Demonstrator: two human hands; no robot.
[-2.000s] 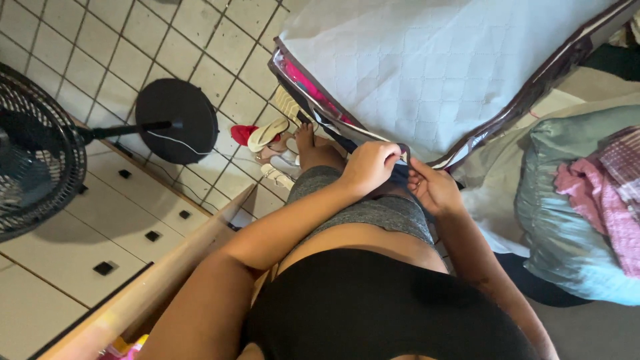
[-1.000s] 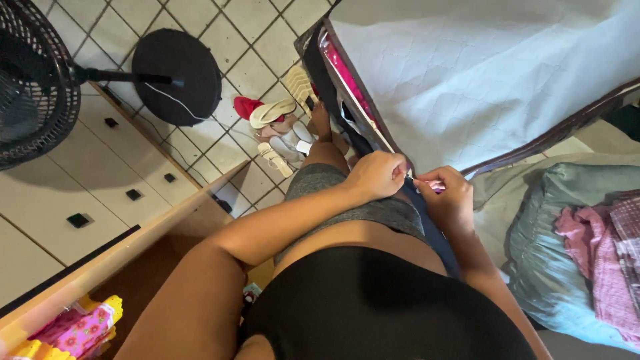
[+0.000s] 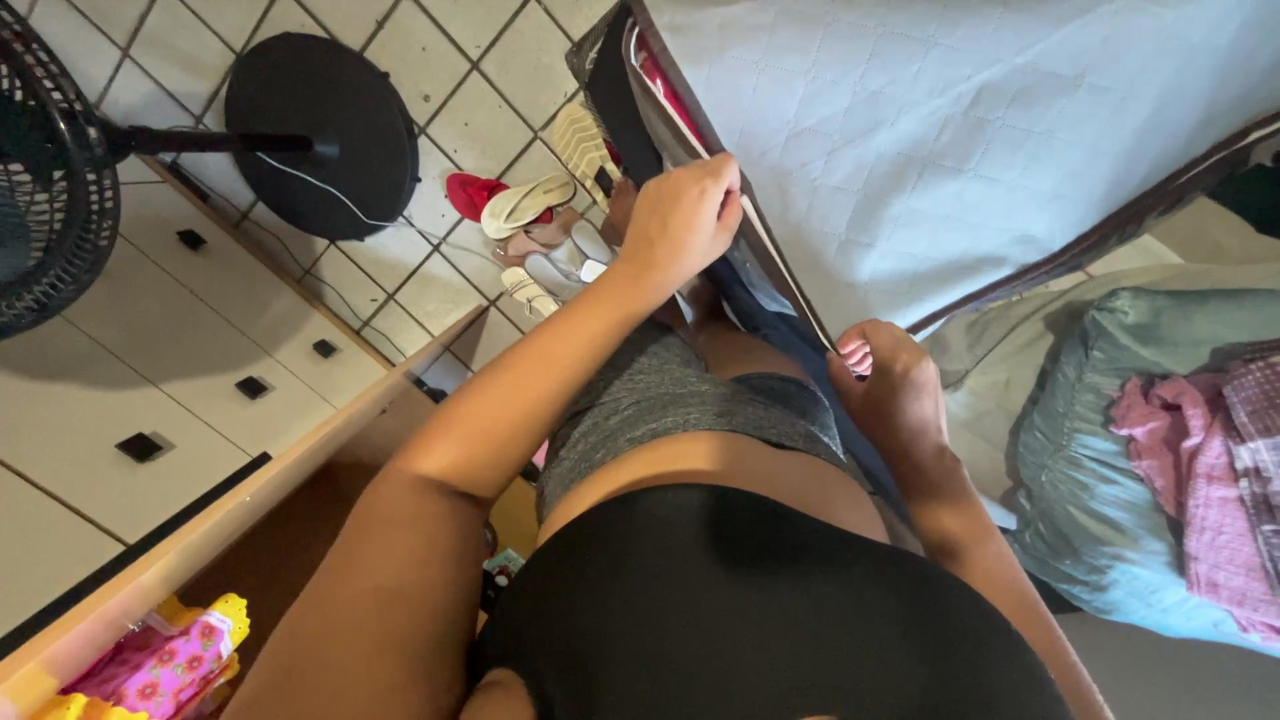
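A large white quilted fabric case [image 3: 900, 140] with dark brown edging fills the upper right. Along its near side runs a zipper [image 3: 775, 245] with a pale strip, parted toward the far end, where something red or pink shows inside. My left hand [image 3: 685, 215] is closed on the zippered edge about midway along; its fingertips are hidden. Nearer my body, my right hand [image 3: 885, 375] grips the corner end of the same edge, fingers curled. Dark blue fabric [image 3: 800, 345] hangs just below the edge, beside my legs.
A black standing fan [image 3: 320, 135] and white drawers [image 3: 190, 330] stand left. Several sandals and shoes [image 3: 530, 205] lie on the tiled floor by my feet. At right is a green-blue pillow [image 3: 1090, 430] with pink cloth [image 3: 1190, 470] on it. Flowered pink fabric [image 3: 170, 660] sits lower left.
My hands were close together at the case's near corner; now my left hand is farther along the edge, away from my right hand, which stays near the corner.
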